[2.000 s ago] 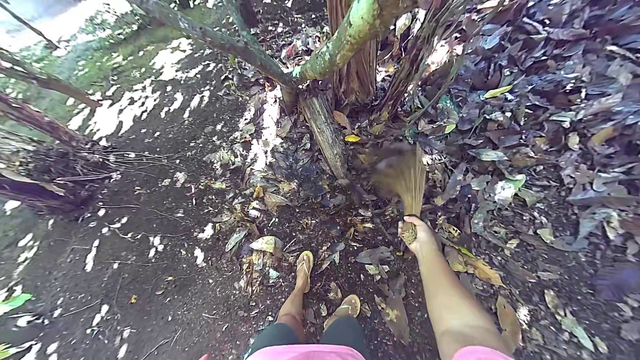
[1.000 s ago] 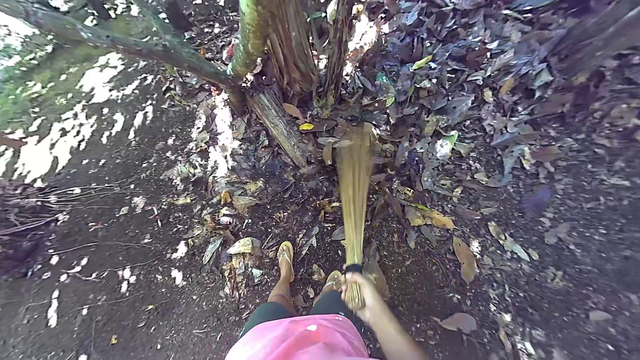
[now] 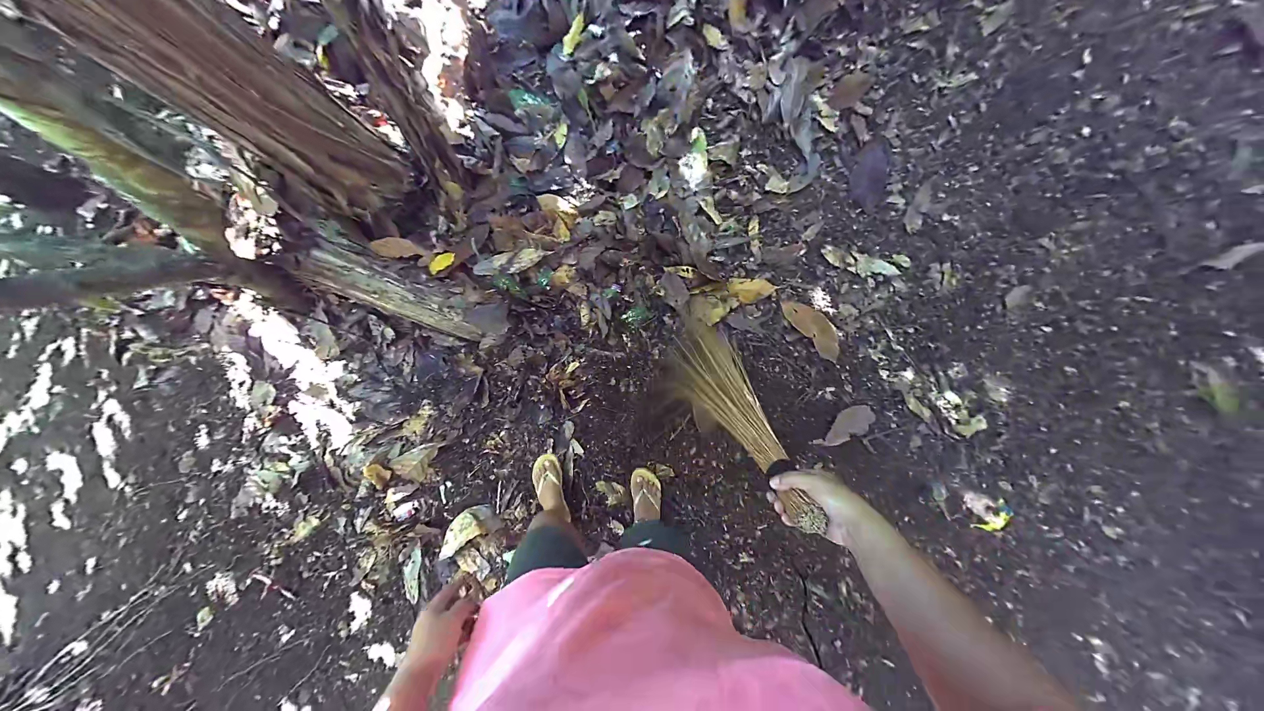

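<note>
My right hand (image 3: 825, 506) grips the bound end of a stick broom (image 3: 739, 403), just below its dark band. The broom's bristles fan out up and to the left over the soil, blurred at the tips, near yellow and brown dry leaves (image 3: 812, 328). My left hand (image 3: 449, 614) hangs low beside the pink shirt, close to a pale dry leaf (image 3: 469, 530); nothing shows in it, and its fingers are partly bent, partly hidden by the shirt.
Brown trunks (image 3: 286, 128) and a cut log (image 3: 390, 291) stand at the upper left, with a greenish branch (image 3: 118, 163). Leaf litter (image 3: 632, 128) lies thick beyond my feet in flip-flops (image 3: 646, 492). Thin twigs (image 3: 94, 632) lie at the lower left. Dark soil (image 3: 1116, 395) spreads to the right.
The broom has swung so that its bristles now point up and left from my right hand. My left hand has come into view at the lower left. The view has shifted and turned.
</note>
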